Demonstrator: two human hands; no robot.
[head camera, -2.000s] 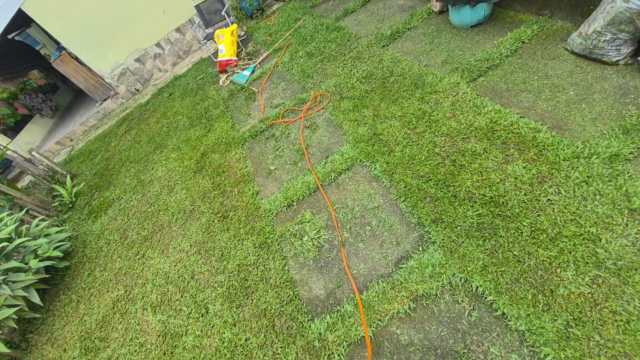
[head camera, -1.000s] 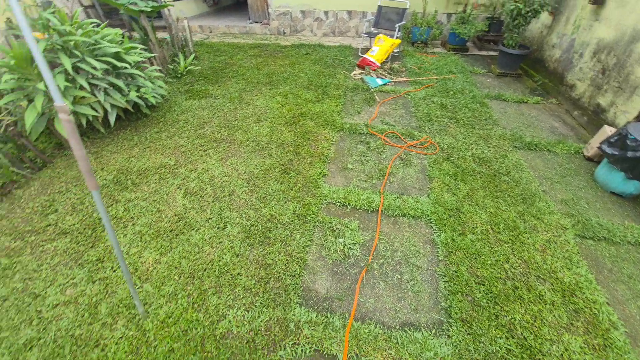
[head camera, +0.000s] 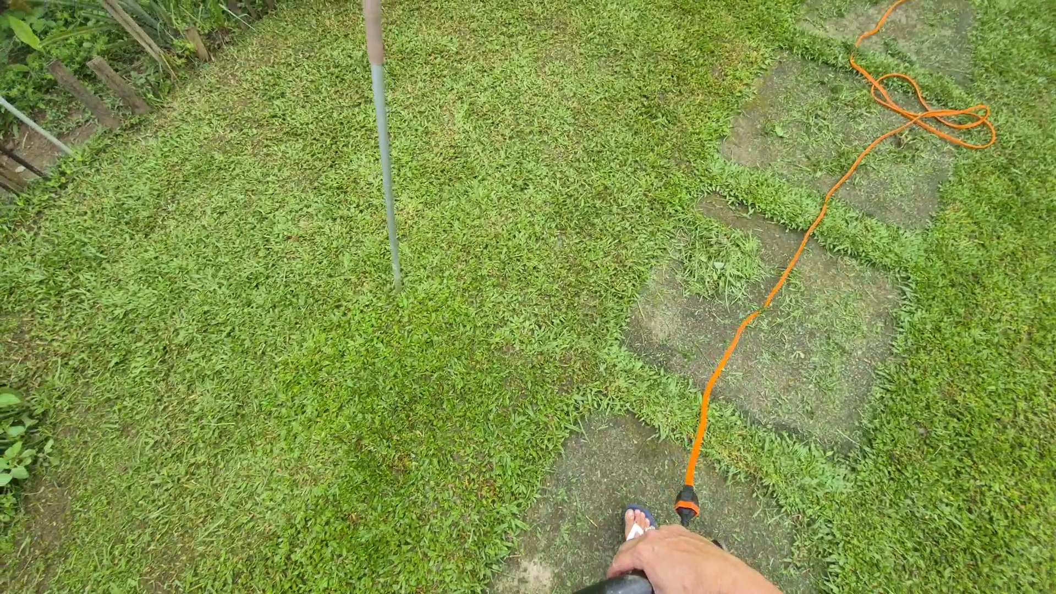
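Observation:
At the bottom edge, one hand, which looks like my right hand (head camera: 689, 561), is closed around a black handle (head camera: 619, 584) of a tool whose body is cut off by the frame. Just above the hand, a black and orange connector (head camera: 686, 502) joins a flat orange cord (head camera: 730, 355). That cord runs up over the paving slabs to a loose loop at the upper right. A foot in a blue flip-flop (head camera: 637, 521) stands on the nearest slab, beside the hand. My left hand is out of the picture.
A thin metal pole (head camera: 386, 157) stands upright in the lawn (head camera: 313, 396). Grass clippings lie on the stone slabs (head camera: 825, 338). Short wooden stakes (head camera: 118, 85) and plants edge a bed at the upper left. A leafy plant (head camera: 12, 445) is at the left edge.
The view has swung down toward the near ground. My right hand, the black handle, the connector and a foot have come into view at the bottom.

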